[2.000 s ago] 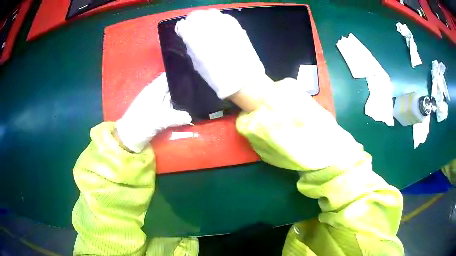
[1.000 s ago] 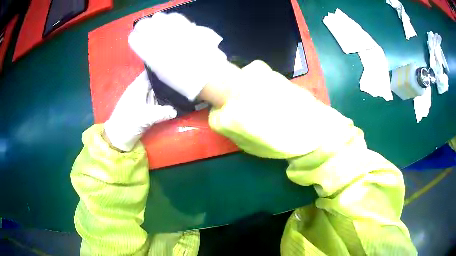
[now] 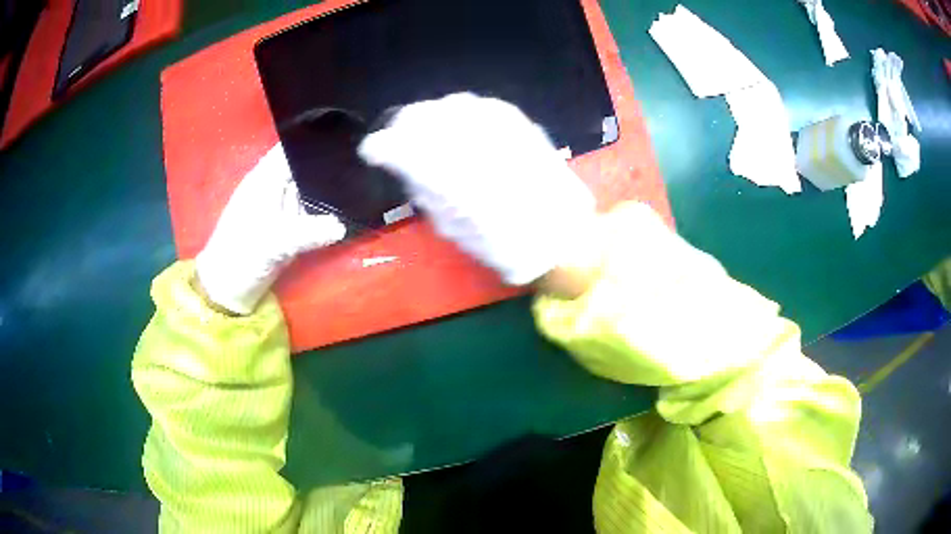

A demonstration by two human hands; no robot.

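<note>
A glossy black LCD panel [image 3: 438,73] lies face up, slightly turned, on a red foam pad [image 3: 214,125]. My gloved left hand [image 3: 261,235] grips the panel's lower left corner, with the thumb along the near edge. My gloved right hand [image 3: 485,183] is over the near middle of the panel, fingertips pointing left and low at its surface. Its palm side is hidden, so I cannot tell if it holds a wipe. White tabs [image 3: 398,214] show at the panel's near edge and at its right corner.
On the green worktop [image 3: 720,261] at the right lie a long white wipe [image 3: 756,125], more crumpled wipes [image 3: 895,110] and a squarish translucent bottle [image 3: 829,152] with a metal top. Another black panel [image 3: 96,40] lies on a red pad at the upper left.
My right hand has moved from the panel's left part rightward and toward me, uncovering its upper left corner. My left hand stays at the lower left corner. The whole view has shifted a little.
</note>
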